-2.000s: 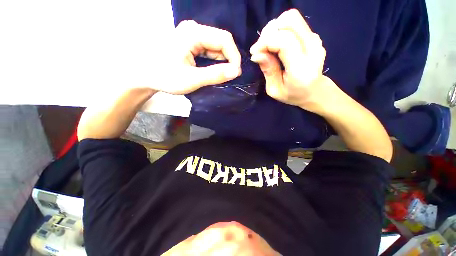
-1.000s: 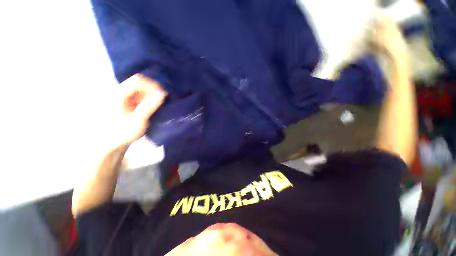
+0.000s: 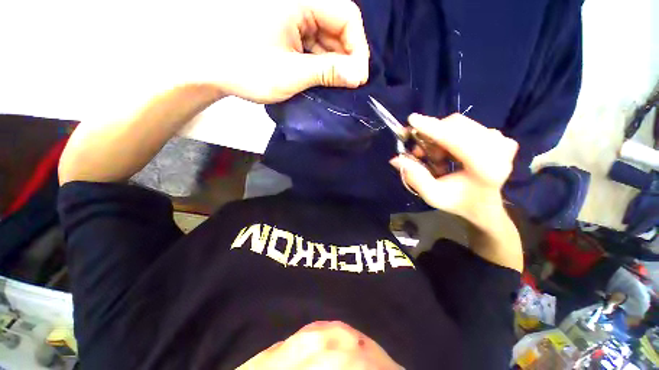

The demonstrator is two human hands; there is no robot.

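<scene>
The navy jacket (image 3: 535, 65) lies over the white table and hangs over its edge towards me. My left hand (image 3: 318, 58) pinches the navy cloth between thumb and fingers at the pocket area. Below it a shinier purplish-navy piece (image 3: 311, 119) shows, with a white stitch line along it. My right hand (image 3: 462, 159) holds small pointed scissors (image 3: 386, 117), their silver blades pointing up and left towards my left fingertips. The blades look close together. A white basting line runs down the cloth above my right hand. No needle can be made out.
The white table (image 3: 144, 50) is at the left. A navy sleeve end (image 3: 560, 195) hangs at the right. White and dark blue rolled items (image 3: 639, 155) lie at the far right. Bags and red cloth (image 3: 571, 253) are below right. A grey bundle (image 3: 170, 166) is under the table edge.
My right hand reached out to the far right and is now back at the pocket, holding scissors. My left hand stayed by the cloth and again pinches it.
</scene>
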